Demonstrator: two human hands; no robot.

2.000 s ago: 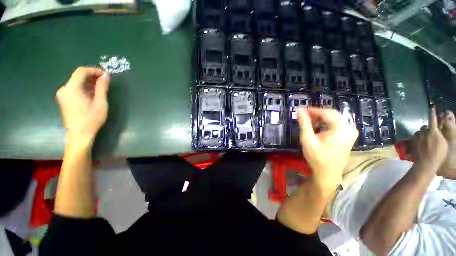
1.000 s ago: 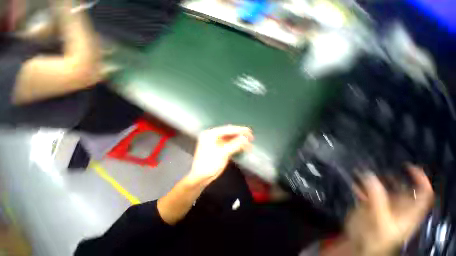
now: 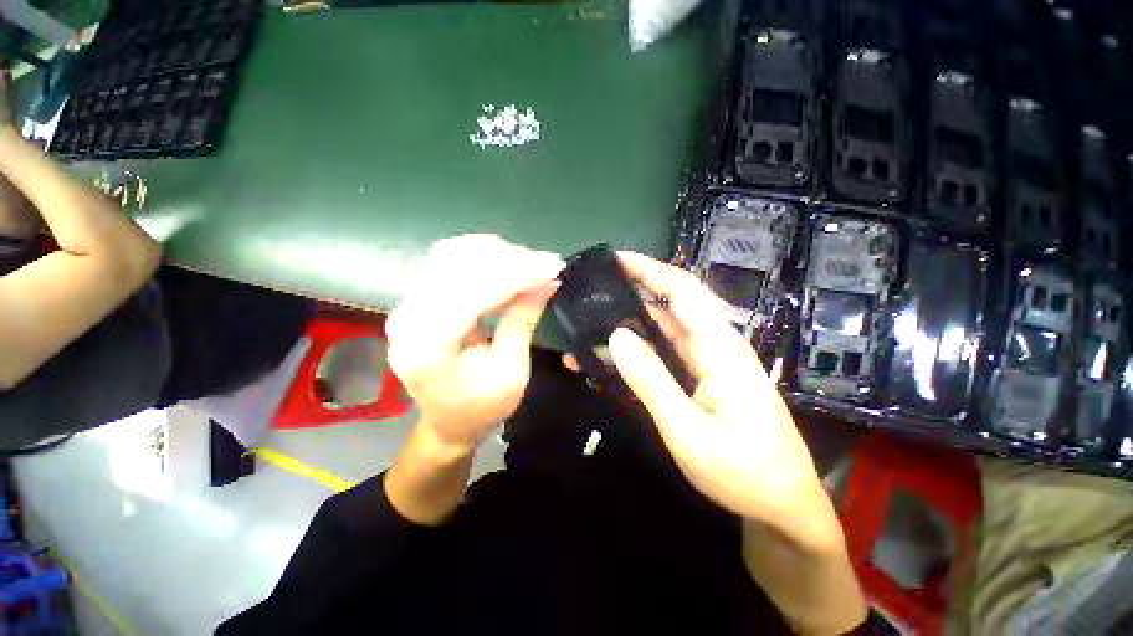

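Note:
My right hand (image 3: pixel 714 385) holds a black phone housing (image 3: pixel 605 311) at the bench's front edge, thumb on its face and fingers along its far side. My left hand (image 3: pixel 466 336) is at the housing's upper left end, with thumb and forefinger pinched together against its edge. Whether a small insert is between those fingertips is hidden. A loose pile of small white inserts (image 3: pixel 506 126) lies on the green mat beyond my hands. The black blister tray (image 3: pixel 795 400) is at the right, with housings in its pockets and one empty shiny pocket (image 3: pixel 932 326) in the front row.
A neighbour's bare arm (image 3: pixel 75 249) is at the left edge, near another black tray (image 3: pixel 155 93). A whitish bag (image 3: pixel 656 18) is at the back. Red stools (image 3: pixel 338 375) stand below the bench at left and right. The green mat (image 3: pixel 360 149) spans the middle.
My right hand has come from the tray to the middle and now holds a housing. My left hand has left the insert pile and met it. The view has swung left, then steadied.

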